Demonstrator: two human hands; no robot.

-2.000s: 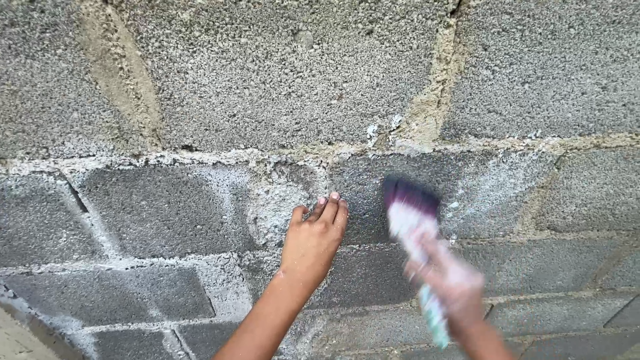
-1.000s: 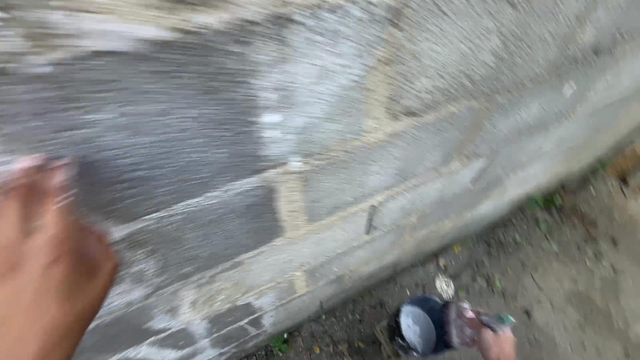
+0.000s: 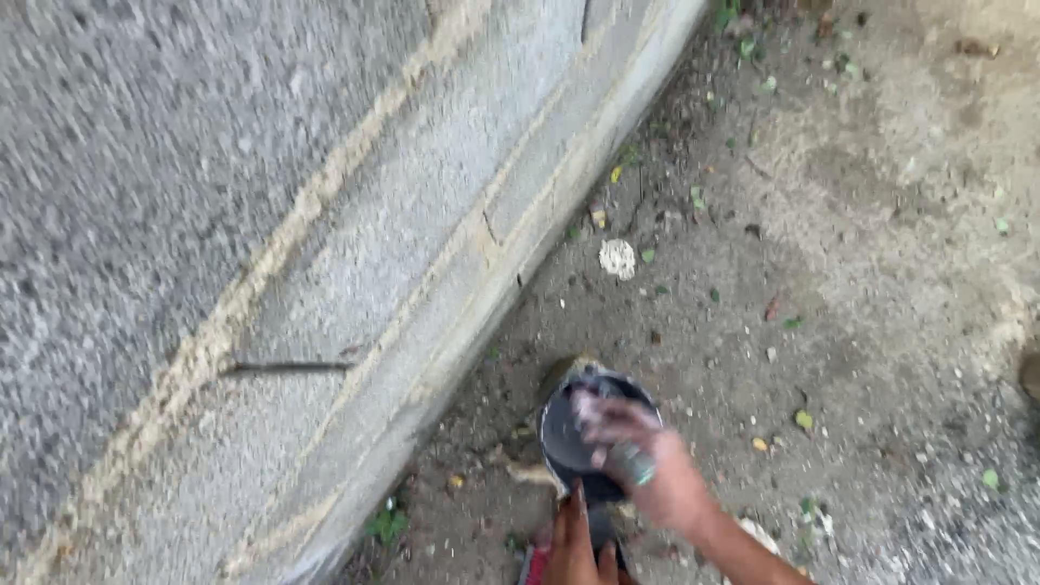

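Note:
A round black bucket [image 3: 569, 443] with greyish liquid in it stands on the ground at the foot of the wall. My right hand [image 3: 642, 455] is over it, blurred, closed around the paintbrush [image 3: 638, 465], whose bristle end is down inside the bucket and mostly hidden. Whitish stains cover the fingers of that hand. At the near rim, my left hand [image 3: 575, 540] touches the bucket with its fingertips; whether it grips the rim cannot be told.
A concrete block wall [image 3: 349, 268] with sandy mortar joints runs diagonally on the left. Bare ground [image 3: 853, 325] with small leaves and pebbles lies to the right. A whitish patch [image 3: 617, 258] is beyond the bucket. Something red [image 3: 534, 565] shows beside my left hand.
The view has swung down from the wall to the ground. My left hand has left the wall and is at the bucket. My right hand has brought the brush from the wall into the bucket.

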